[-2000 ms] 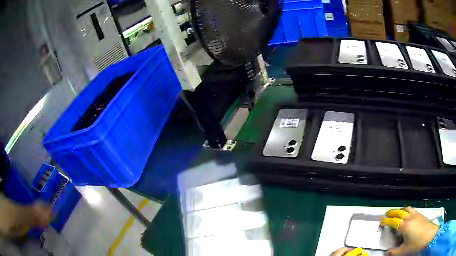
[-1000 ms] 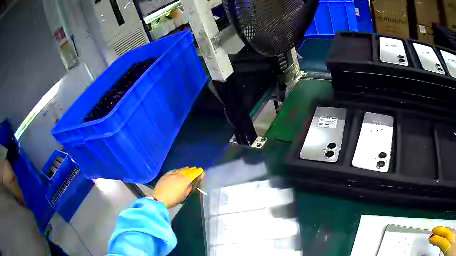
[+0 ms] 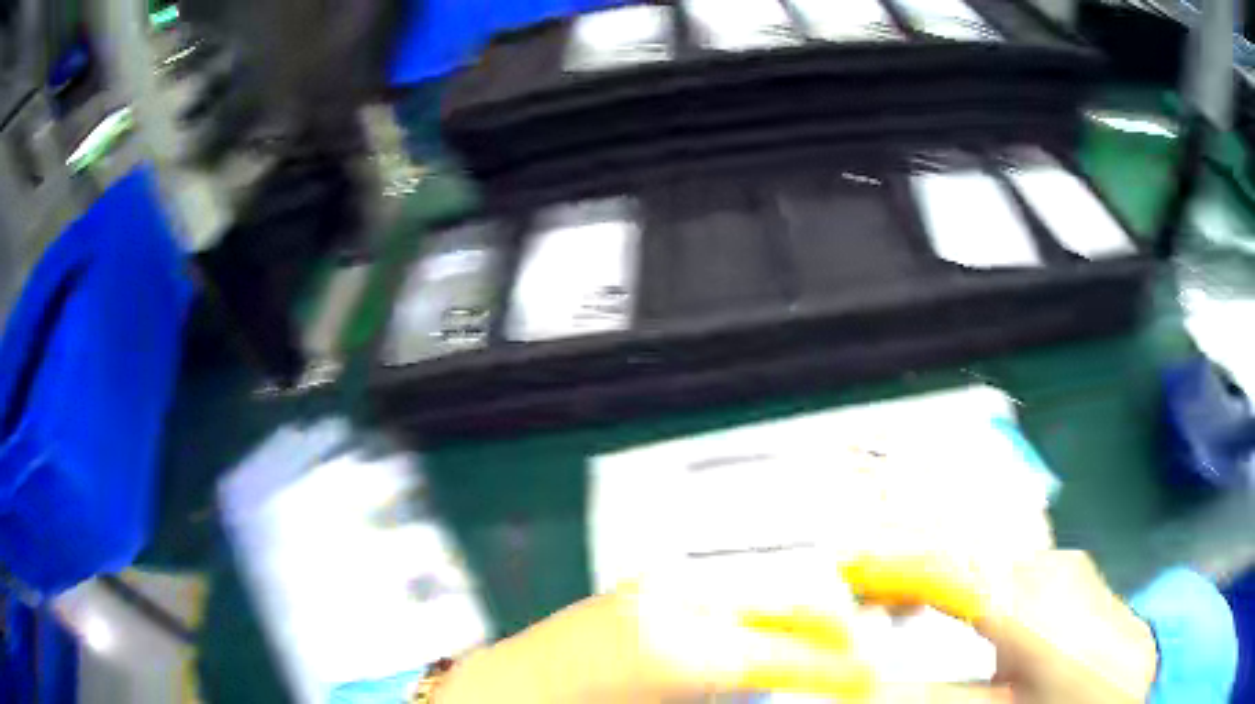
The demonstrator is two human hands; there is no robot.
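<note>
The white pad (image 3: 640,475) lies on the green mat in front of me. A pale shape with dark edge lines, probably a phone back cover, shows faintly on it. My left hand (image 3: 661,646) and my right hand (image 3: 1046,626), both blurred, with yellow-orange finger cots, are close together over the pad's near part. A whitish piece (image 3: 929,649) shows between the fingers; whether they grip it is unclear. A teal-edged scraper (image 3: 1025,454) is at the pad's right corner. The film sheet stack (image 3: 358,564) lies left of the pad.
A black foam tray (image 3: 771,337) behind the pad holds several covers and has bare slots. A second black tray stack (image 3: 771,103) with covers stands behind it. A large blue crate (image 3: 97,385) is at left, a small blue bin (image 3: 1204,420) at right.
The view has swung right, so the pad and trays appear further left. My left hand has moved from beside the film sheets to over the pad, near my right hand.
</note>
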